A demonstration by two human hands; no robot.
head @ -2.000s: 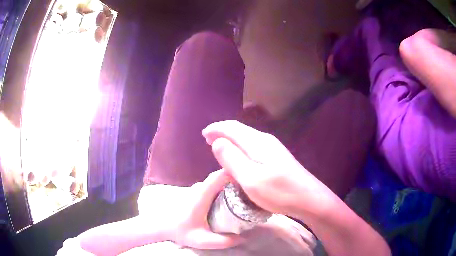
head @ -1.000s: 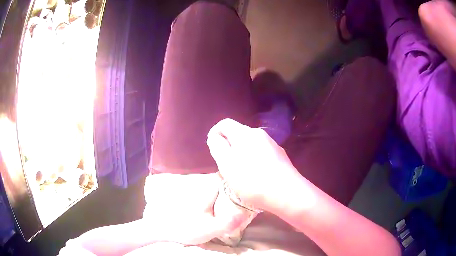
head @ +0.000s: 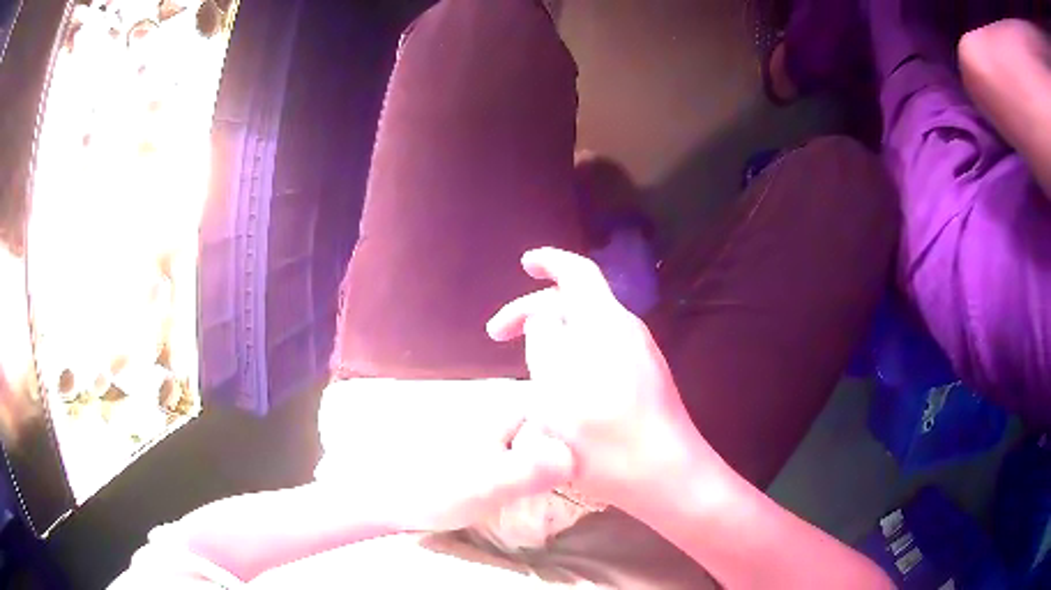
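My left hand [head: 490,467] is low in the middle over my lap, strongly overexposed and closed around a pale workpiece [head: 532,519]. Only a blurred, washed-out part of the piece shows below the fingers; its shape is hard to make out. My right hand [head: 605,375] lies against the left hand from the right, its back partly turned to the camera. Two of its fingers stick out towards the upper left, bent and apart, with nothing seen between them. Its palm side and the contact with the piece are hidden.
A glaring lit tray [head: 115,265] with pale tubes at its ends stands at the left, beside a blue-violet ribbed crate [head: 256,265]. A person in purple clothing [head: 980,231] sits at the right. A blue bag or container [head: 939,421] is on the floor at lower right.
The right hand was cupped over the piece; its fingers have now spread and lifted. The piece, clearly seen in the left hand two seconds ago, is now mostly covered and washed out.
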